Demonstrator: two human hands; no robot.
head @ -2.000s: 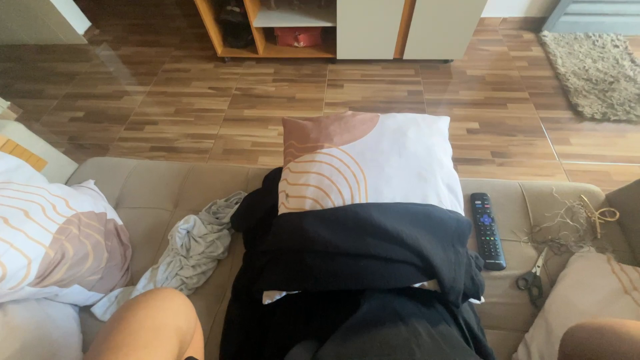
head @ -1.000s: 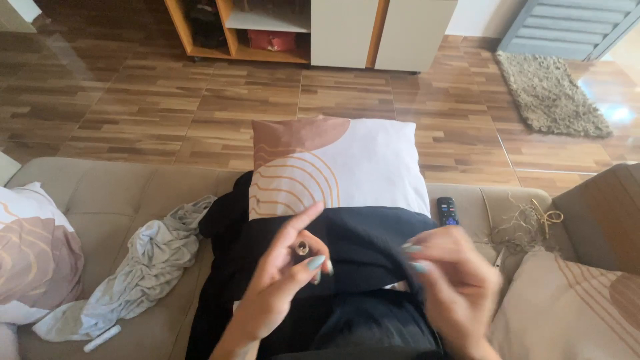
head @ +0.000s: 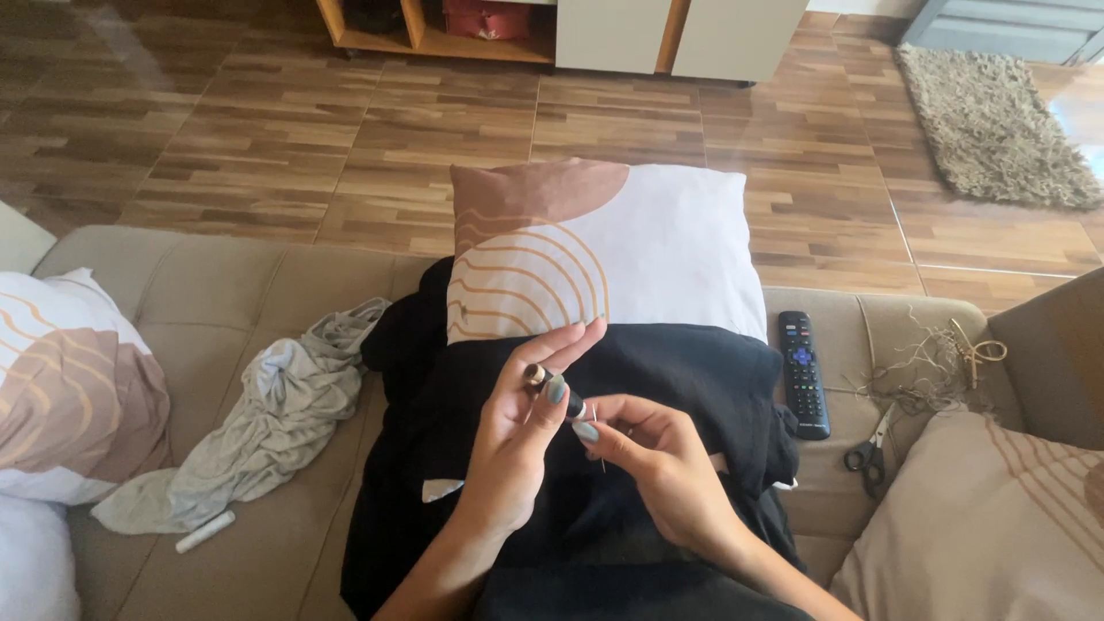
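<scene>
My left hand [head: 517, 431] holds a small spool of dark thread [head: 561, 392] between thumb and fingers. Close against its lower end, my right hand [head: 655, 457] pinches a thin needle [head: 602, 453] that points downward. Both hands are above a black cloth garment [head: 673, 371], which lies over my lap and the near part of a patterned cushion [head: 673, 241]. The cushion's far part shows white, brown and orange lines. Any thread between spool and needle is too fine to make out.
On the sofa [head: 198, 276], a crumpled grey cloth [head: 276, 423] and a white stick-like piece [head: 204, 532] lie left. To the right are a remote control [head: 803, 375], scissors [head: 869, 457], tangled threads [head: 923, 362] and another cushion [head: 975, 526].
Both hands, out of view two seconds ago, came in over the black cloth. Since one second ago they have drawn together, and the needle now shows at my right fingertips.
</scene>
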